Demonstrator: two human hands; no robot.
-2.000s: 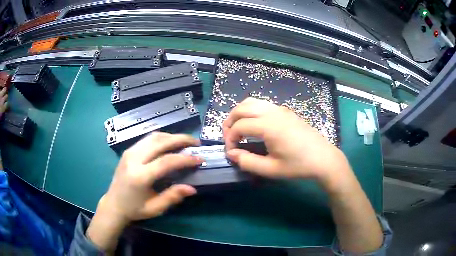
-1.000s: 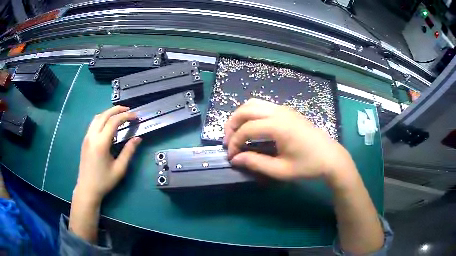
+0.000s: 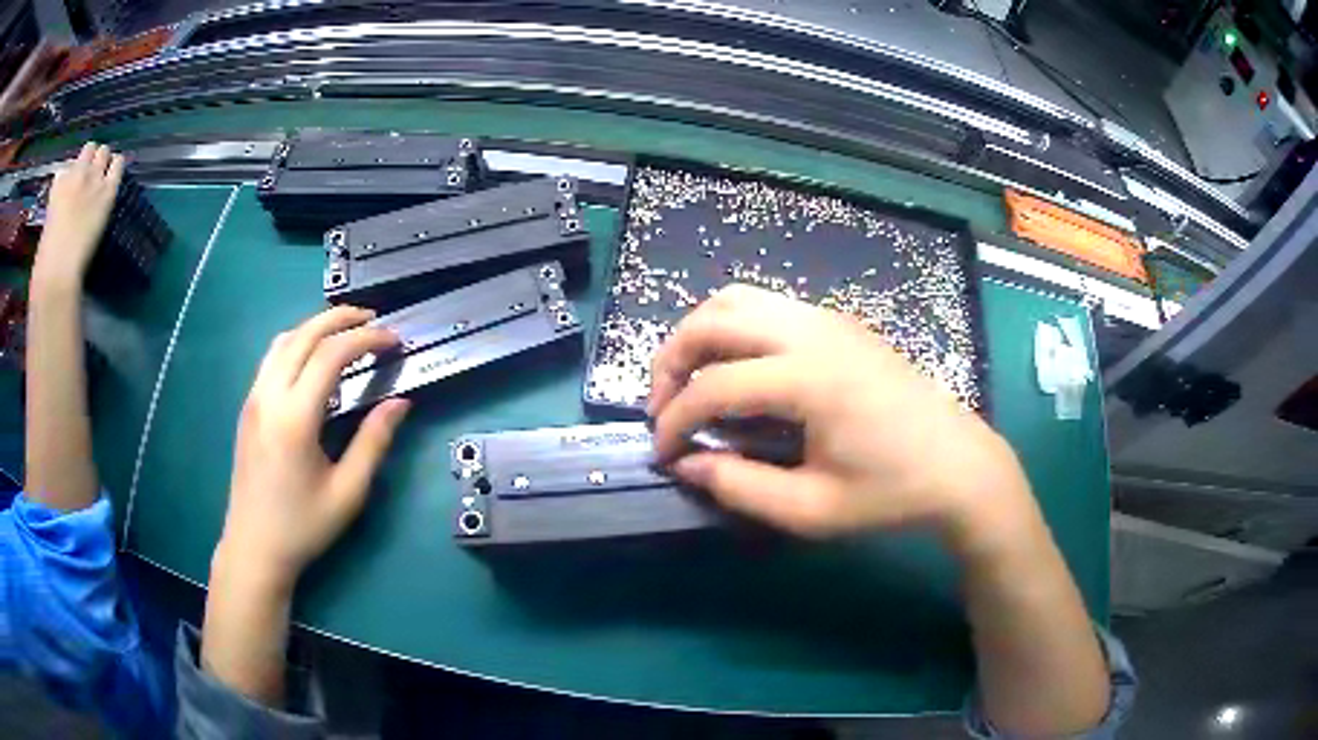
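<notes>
A long black housing (image 3: 593,499) lies in front of me, with ringed holes at its left end and small silvery dots along its top. My right hand (image 3: 810,419) is over its right half, fingertips pinched together at the top face; whether a small part is between them is hidden. My left hand (image 3: 311,434) rests with fingers apart on the left end of another black housing (image 3: 463,340). The black parts tray (image 3: 980,325) with many small metal parts (image 3: 925,325) sits behind my right hand.
More black housings (image 3: 455,231) stand stacked at the back left (image 3: 369,162). A neighbouring person's arm (image 3: 58,333) reaches to a stack at far left. An orange-red piece (image 3: 1077,234) is on the conveyor (image 3: 651,80). A pale plastic item (image 3: 1062,362) lies right of the tray.
My left hand has moved from the front housing to the one behind it. My right hand has stayed near the same spot. The neighbour's arm and the orange-red piece at right have come into view.
</notes>
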